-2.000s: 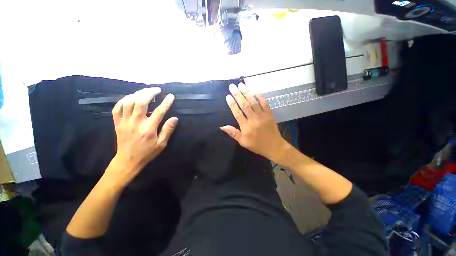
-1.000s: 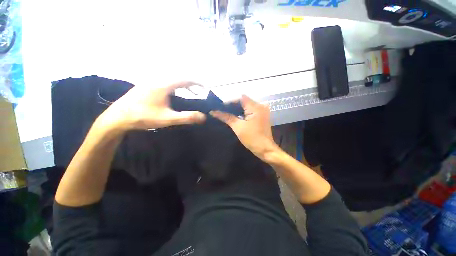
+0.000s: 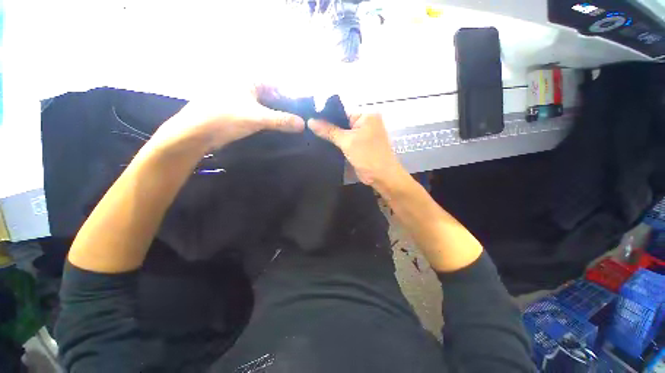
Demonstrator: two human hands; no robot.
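The black garment panel (image 3: 95,138) lies over the table's front edge and hangs into the lap. My left hand (image 3: 226,120) and my right hand (image 3: 364,142) meet at its upper right edge, thumbs nearly touching, and pinch a raised fold of black cloth (image 3: 332,111) between them. Small silver buckle parts (image 3: 210,171) show on the panel below my left hand. The fingers behind the cloth are partly hidden and washed out by glare. The metal needle area (image 3: 348,36) of the sewing machine is just above, apart from the cloth.
A black phone (image 3: 479,84) lies on the table at right. Small red, white and green items (image 3: 545,93) sit beside it. The machine's dark control panel (image 3: 609,25) is at the upper right. A ruler-marked grey edge (image 3: 437,146) runs along the front. Blue crates (image 3: 634,313) stand at lower right.
Two seconds ago both hands lay spread flat on the panel. They have since come together and pinched its upper edge. In the last second the hands and fold have shifted slightly upward in view.
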